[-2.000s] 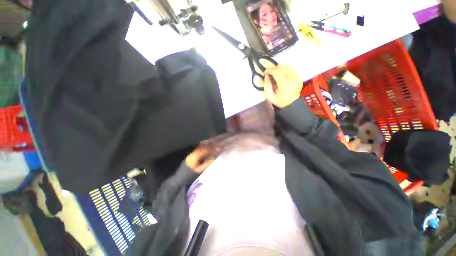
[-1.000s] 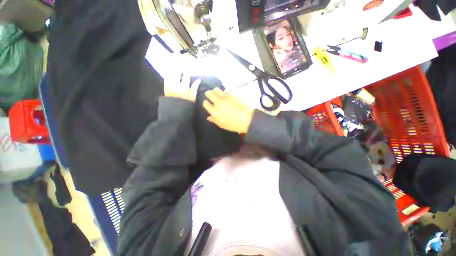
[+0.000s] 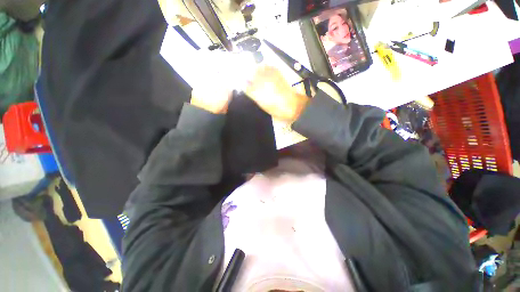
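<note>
Black fabric point(image 3: 108, 108) covers the left of the white table and hangs off it. A part of the black fabric also hangs below my hands at the table's front edge. My left hand point(image 3: 212, 90) and my right hand point(image 3: 275, 94) are close together just below the presser foot area point(image 3: 246, 43), washed out by the bright lamp. Their fingertips meet at the top of the fabric; the exact grip is hard to see. The scissors point(image 3: 305, 73) lie right of the needle area, their handles partly hidden by my right sleeve.
A smartphone point(image 3: 341, 44) with a lit screen lies right of the scissors. A yellow tool point(image 3: 388, 59) and a pen point(image 3: 419, 54) lie beyond it. A red basket point(image 3: 473, 122) stands below the table's right side, with black cloth point(image 3: 484, 197) by it. A red object point(image 3: 25, 128) is far left.
Two seconds ago my hands were apart, the right by the scissors. They came together at the fabric and have since moved up closer to the presser foot.
</note>
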